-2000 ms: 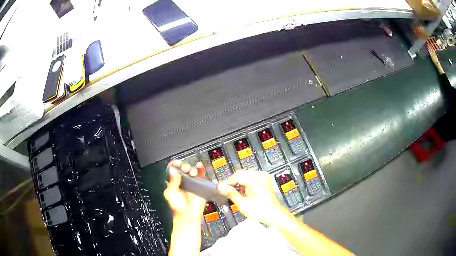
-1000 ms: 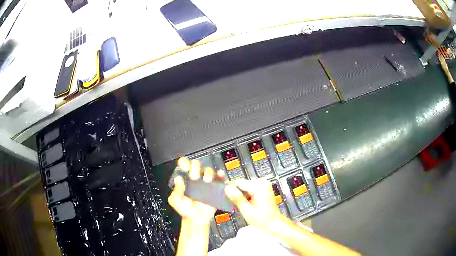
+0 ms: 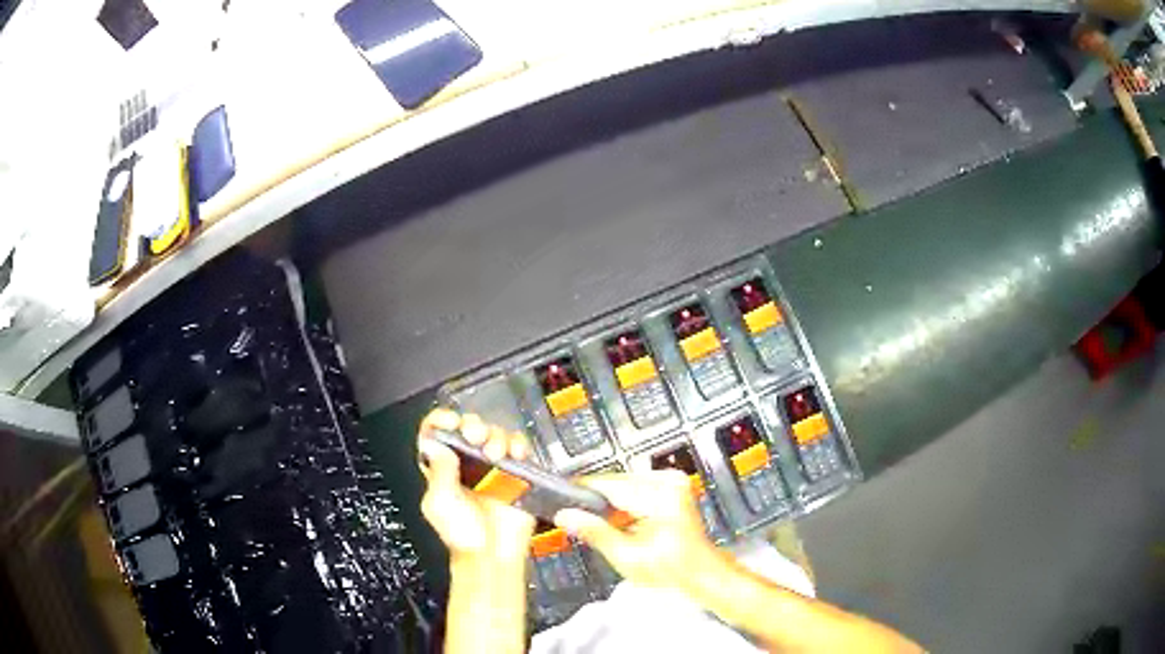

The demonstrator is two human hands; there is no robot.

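My left hand point(image 3: 466, 492) and my right hand point(image 3: 639, 517) hold one phone unit point(image 3: 543, 484) between them, above the tray's left part. The unit is tilted, with its thin grey edge up and an orange band showing between my left fingers. The clear blister tray point(image 3: 837, 491) lies on the green belt, with phone units point(image 3: 635, 378) in two rows of pockets, each dark red on top with an orange band. The upper left pocket point(image 3: 494, 404) shows no unit. My hands hide part of the lower row.
At left lies a tray under shiny black film point(image 3: 243, 447), with a column of grey covers point(image 3: 132, 511). A white shelf point(image 3: 562, 77) behind holds a glossy smartphone point(image 3: 409, 49) and small handsets point(image 3: 113, 228). A dark ribbed surface point(image 3: 575, 230) lies below it. A red stool point(image 3: 1115, 340) stands at right.
The held unit has turned from showing its flat grey face to edge-up, and its orange band now shows. Both hands still hold it. The view has shifted slightly.
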